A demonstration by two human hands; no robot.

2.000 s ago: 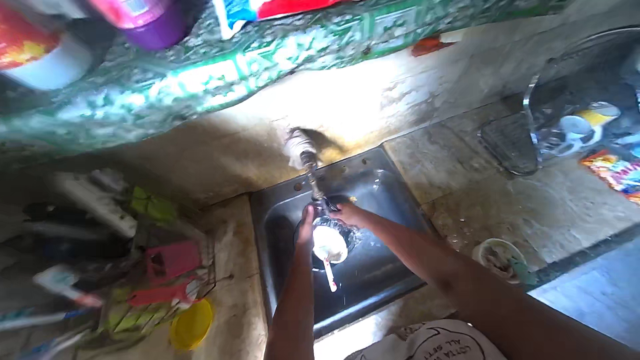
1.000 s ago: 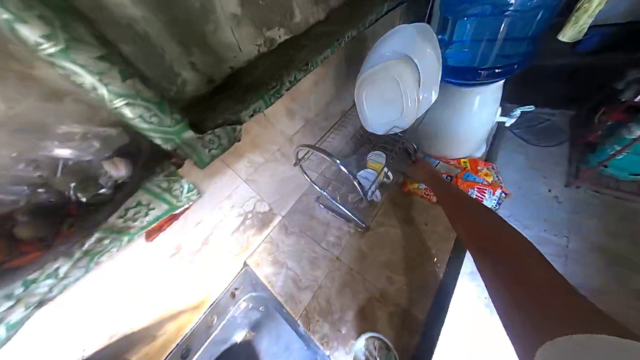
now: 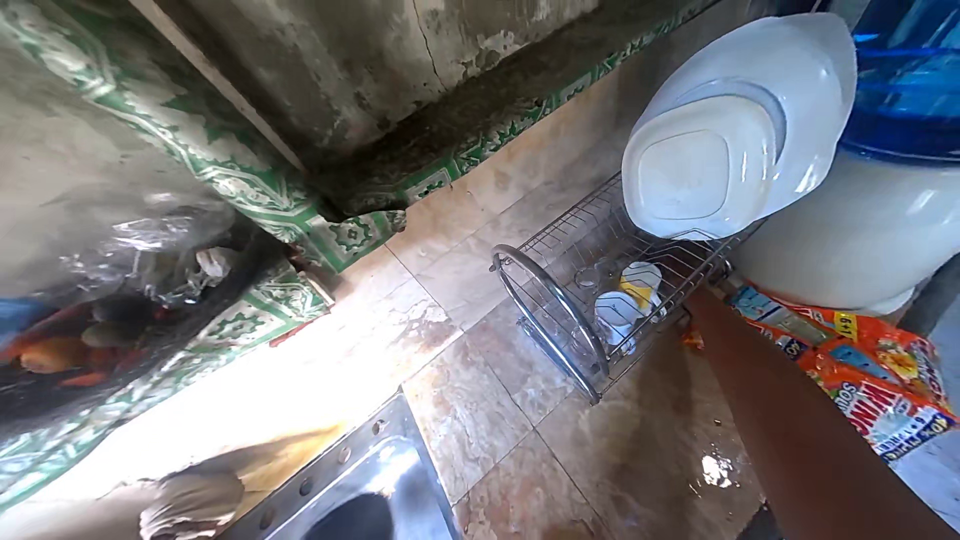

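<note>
A wire dish rack [image 3: 585,217] stands on the tiled counter, with a chrome hoop at its near end. White plates or dishes [image 3: 686,176] lean at its far end. Inside it are white cups [image 3: 619,311], one with a yellow band, and clear glassware. From the lower right my right arm reaches to the rack's side, below the white dishes. My right hand [image 3: 681,276] is at the wires beside the cups, mostly hidden and in shadow; whether it holds anything cannot be told. My left hand is out of the frame.
A metal sink [image 3: 405,465] lies at the bottom, with a cloth-wrapped pipe [image 3: 199,499] at its left. Orange detergent packets [image 3: 862,375] lie right of my arm, below a white dispenser [image 3: 862,225] with a blue water bottle [image 3: 911,82]. A green-patterned tiled ledge [image 3: 352,232] juts out at left.
Both hands were at the tap over the sink two seconds ago; the right one has since moved to the dish rack and the left has gone out of view. The view has swung right.
</note>
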